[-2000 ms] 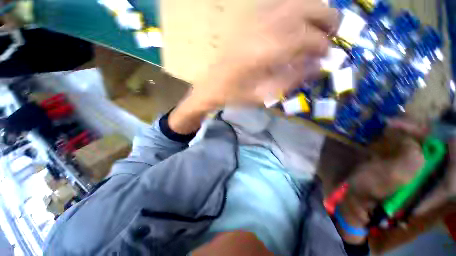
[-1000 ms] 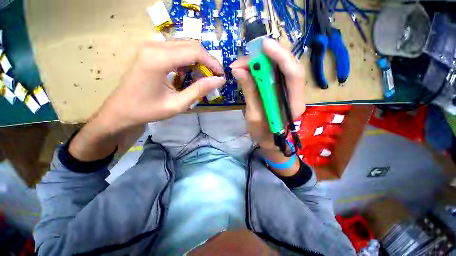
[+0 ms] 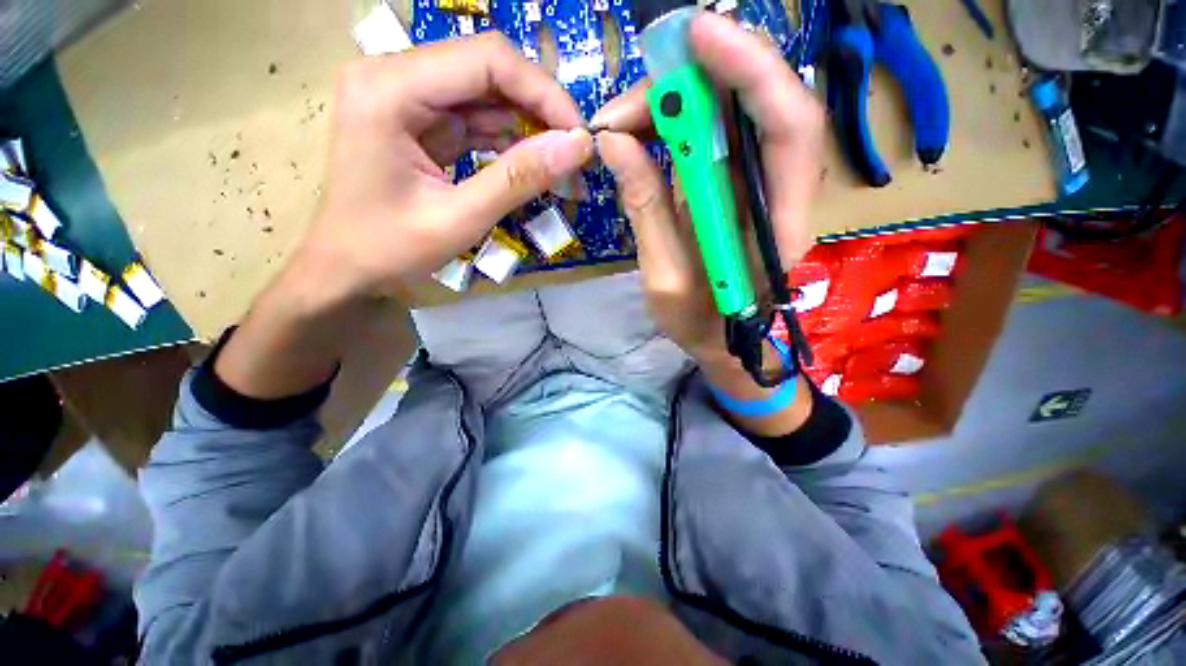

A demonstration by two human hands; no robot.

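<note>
My left hand point(image 3: 423, 169) and my right hand point(image 3: 767, 156) meet at the fingertips over the blue circuit board panel point(image 3: 579, 59). Thumb and forefinger of my left hand pinch a tiny dark lead; what it belongs to is mostly hidden by the fingers. My right thumb and finger touch the same spot. My right hand also holds the soldering iron point(image 3: 702, 195) by its green handle, pointing away from me; its tip is cut off by the top edge. Silver-white pouch cells with yellow ends point(image 3: 500, 255) lie at the panel's near edge.
Blue-handled pliers point(image 3: 891, 91) lie open on the tan board point(image 3: 195, 130). A small blue-labelled tube point(image 3: 1060, 130) and a clear container point(image 3: 1086, 29) are at the right. Loose cells point(image 3: 128, 306) lie on the green mat point(image 3: 98, 234) at the left. Red packs point(image 3: 865, 319) sit in a box below.
Earlier the view was tilted and blurred with the hands apart; now they are together. Since one second ago, fingertips have closed together on the tiny lead, and the view has shifted slightly.
</note>
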